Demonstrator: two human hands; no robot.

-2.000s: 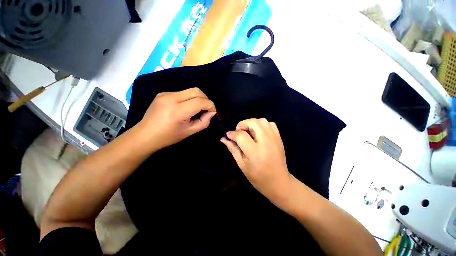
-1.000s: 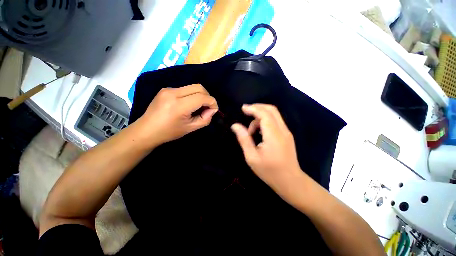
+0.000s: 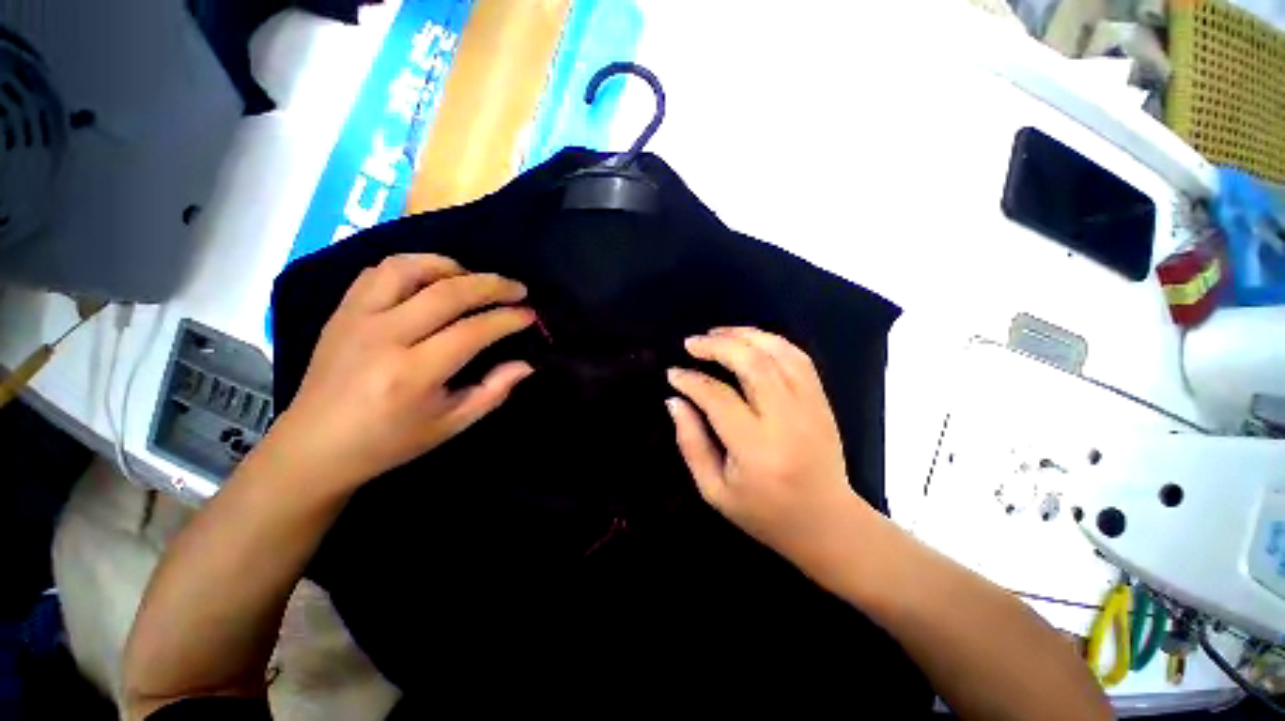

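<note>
The black garment [image 3: 789, 296] lies spread in front of me with a black hanger [image 3: 615, 189] in its collar, hook pointing up. Red thread [image 3: 541, 325] shows beside my left fingertips, and another bit of red thread lies lower on the front. My left hand [image 3: 409, 359] rests on the garment's left part, fingers and thumb apart. My right hand [image 3: 768, 430] rests on the right part, fingers bent and thumb apart from them. Neither hand visibly holds anything. Closure details are lost in the black cloth.
A blue-and-tan strip [image 3: 486, 106] lies behind the garment. A phone [image 3: 1079, 204] is at the right, near a yellow basket [image 3: 1240, 85]. A white machine head [image 3: 1198, 521] and scissors [image 3: 1113, 634] are at lower right. A grey machine part [image 3: 127, 155] is upper left.
My hands have moved farther apart, and my left fingers have opened from their pinch near the red thread. The whole view has shifted, so garment and table appear farther left.
</note>
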